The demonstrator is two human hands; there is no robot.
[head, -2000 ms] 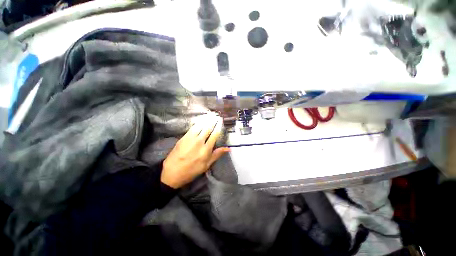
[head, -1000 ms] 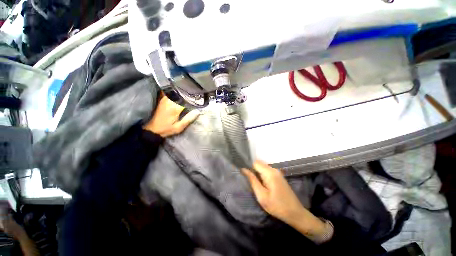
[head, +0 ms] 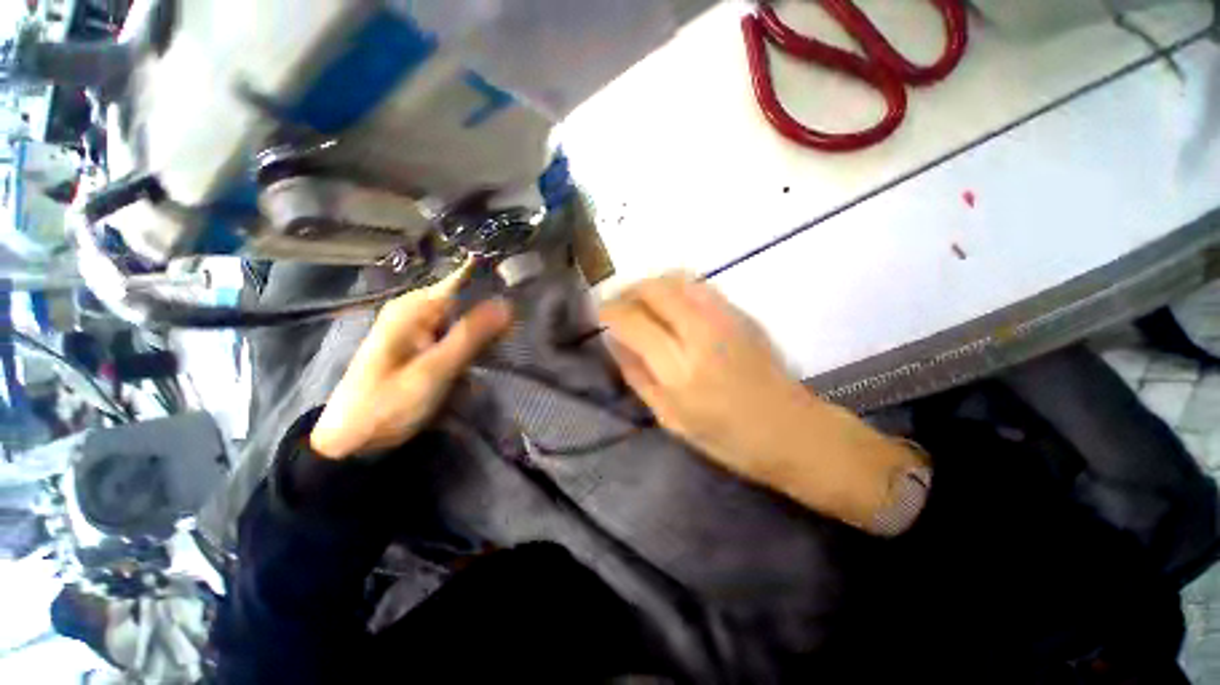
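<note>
The grey garment (head: 642,495) runs from the needle area down over the table edge towards my lap. A rib knit band (head: 569,418) lies folded on it between my hands. The sewing machine's presser foot area (head: 502,238) sits just above my fingertips. My left hand (head: 401,361) is on the cloth left of the needle area, with thumb and fingers at the fabric. My right hand (head: 696,368) is right of it, slightly blurred, with its fingertips pinching the garment's edge.
Red scissor handles (head: 836,80) lie on the white table (head: 1070,201) at the upper right. Grey table-edge trim (head: 990,341) runs along the front edge. The blurred machine head (head: 335,80) is at the upper left. A grey seat-like shape (head: 150,468) shows at the left.
The view has moved closer and turned. My right hand has moved up from the lower end of the ribbing towards the needle area. The ribbing now lies folded between my hands.
</note>
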